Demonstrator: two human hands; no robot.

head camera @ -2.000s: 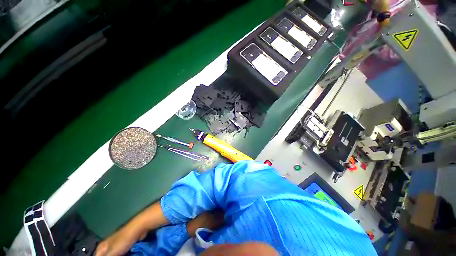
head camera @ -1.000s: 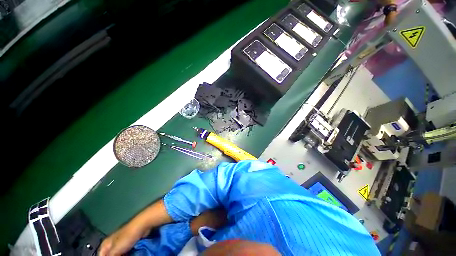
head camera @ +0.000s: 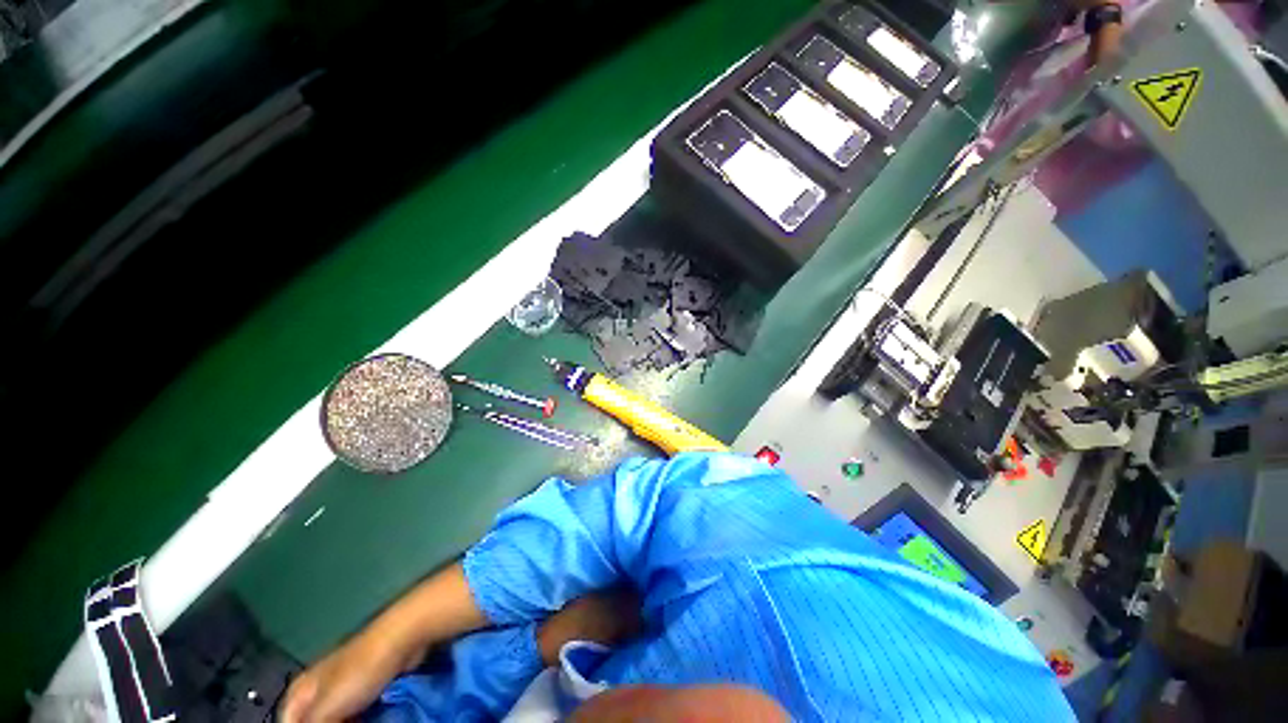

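Note:
My right hand (head camera: 328, 688) is at the lower left, small and partly cut off by the bottom edge, beside a heap of thin black pieces (head camera: 226, 661). Its fingertips are not clear, so I cannot tell whether it holds anything. The blue sleeve (head camera: 565, 530) of this arm crosses the lower middle. A second blue sleeve (head camera: 466, 681) shows below it, but my left hand is not visible. A black strip sheet with white lines (head camera: 130, 643) lies left of the heap.
A round dish of tiny grains (head camera: 387, 413), tweezers (head camera: 530, 428), a red-ended screwdriver (head camera: 502, 394) and a yellow electric screwdriver (head camera: 643, 413) lie mid-bench. Beyond are a clear cup (head camera: 535, 307), black pieces (head camera: 643, 300) and a black tray (head camera: 735, 233) with phone-like units. A machine (head camera: 975, 396) stands right.
The view has shifted slightly since the earliest frame, moving the bench items a little to the right in the picture. My right hand stays beside the black heap.

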